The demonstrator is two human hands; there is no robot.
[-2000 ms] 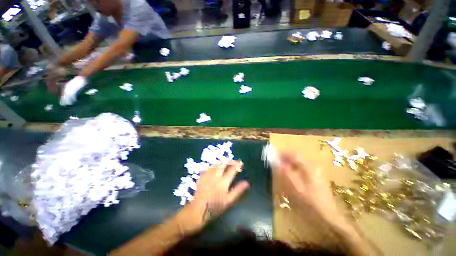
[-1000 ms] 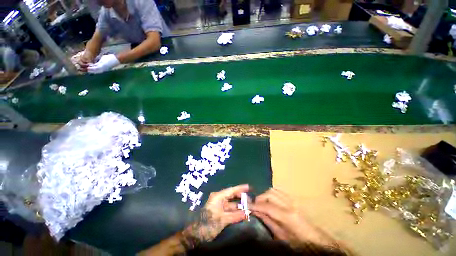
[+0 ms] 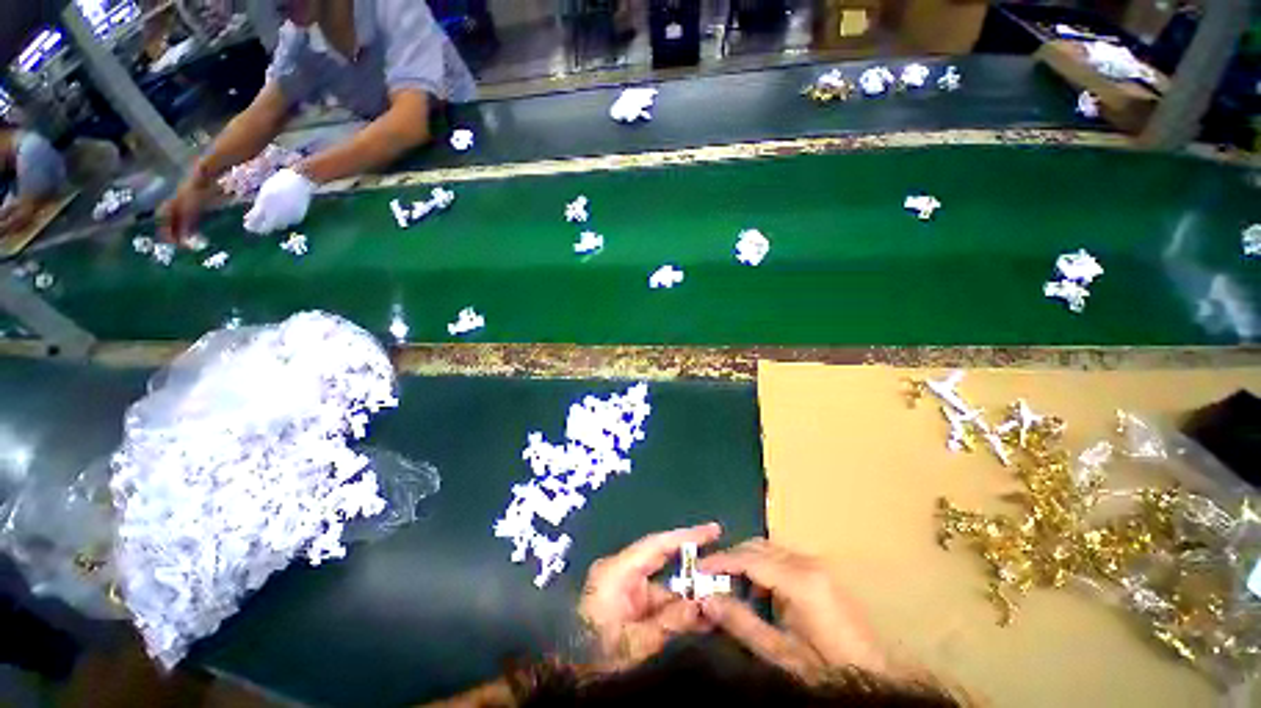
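Note:
My left hand (image 3: 643, 592) and my right hand (image 3: 791, 602) meet low in the middle and hold one white cross-shaped piece (image 3: 703, 584) between their fingertips. A small gold bit shows on its upright arm. Loose white plastic housings (image 3: 570, 470) lie in a slanting group on the dark green surface beyond my left hand. Gold-coloured contacts (image 3: 1065, 519) are heaped on the tan cardboard sheet (image 3: 857, 457) at right, with a few white pieces (image 3: 961, 415) at the heap's far edge.
A large clear bag of housings (image 3: 249, 470) bulges at left. A clear bag (image 3: 1196, 595) and a black object (image 3: 1228, 432) are at right. The green belt (image 3: 526, 277) beyond carries scattered white pieces. A person with a white glove (image 3: 279, 202) works across it.
Two seconds ago my hands were apart, left at the housings, right over the cardboard; now they hold one piece together. Belt pieces have shifted left. The person opposite has moved both hands.

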